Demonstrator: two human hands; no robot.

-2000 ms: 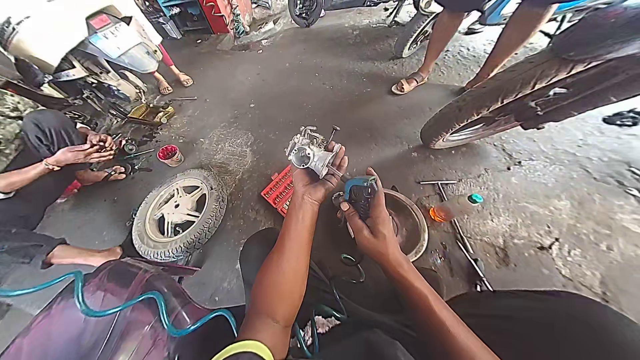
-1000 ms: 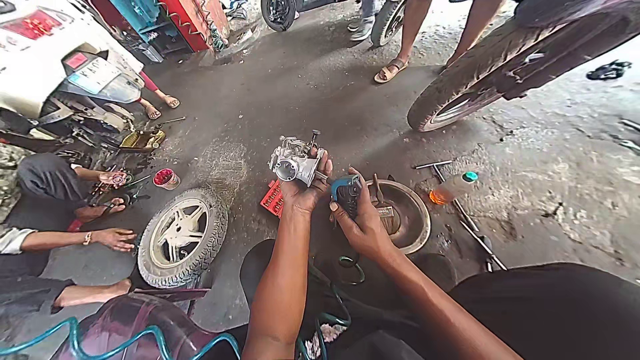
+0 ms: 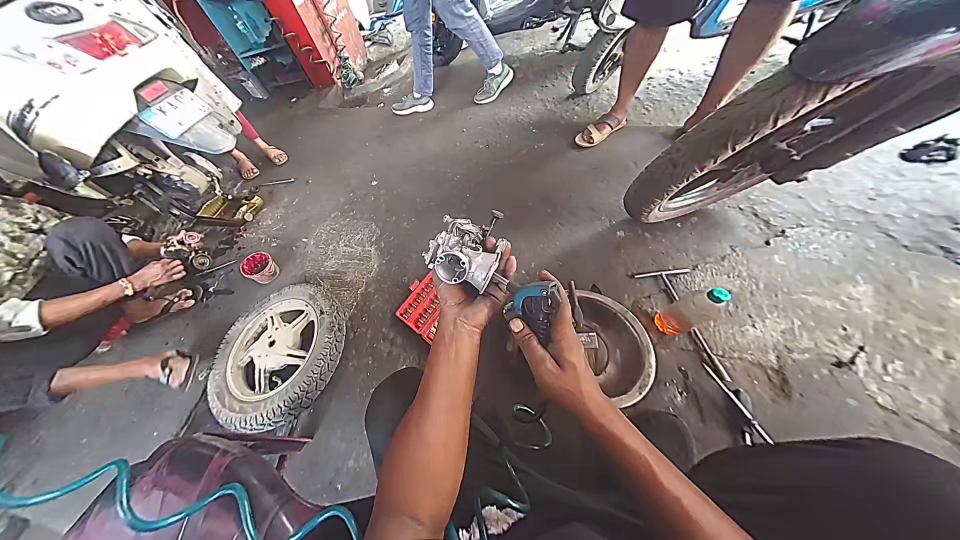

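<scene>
My left hand point(image 3: 472, 300) holds a silver metal carburetor point(image 3: 461, 255) from below, its round bore facing me. Close at its right, my right hand point(image 3: 555, 345) grips a teal and black air tool point(image 3: 535, 301), whose thin metal tip points at the carburetor's lower right side. Whether the tip touches it I cannot tell. Below my hands runs a coiled green air hose point(image 3: 525, 431). A red case of small bits point(image 3: 420, 307) lies on the floor just behind my left wrist. Right of my right hand sits a round metal pan point(image 3: 634, 337) with parts in it.
A spoked alloy wheel with tyre point(image 3: 277, 356) lies at left, near a red-filled cup point(image 3: 259, 267). A co-worker's hands point(image 3: 157, 274) handle parts at far left. On the right are a T-handle wrench point(image 3: 697, 341), a bottle of orange liquid point(image 3: 686, 313) and a motorcycle tyre point(image 3: 675, 172).
A person in jeans and grey shoes has come further into view at the top. My hands keep holding the carburetor and the tool. The co-worker's hands at left have moved.
</scene>
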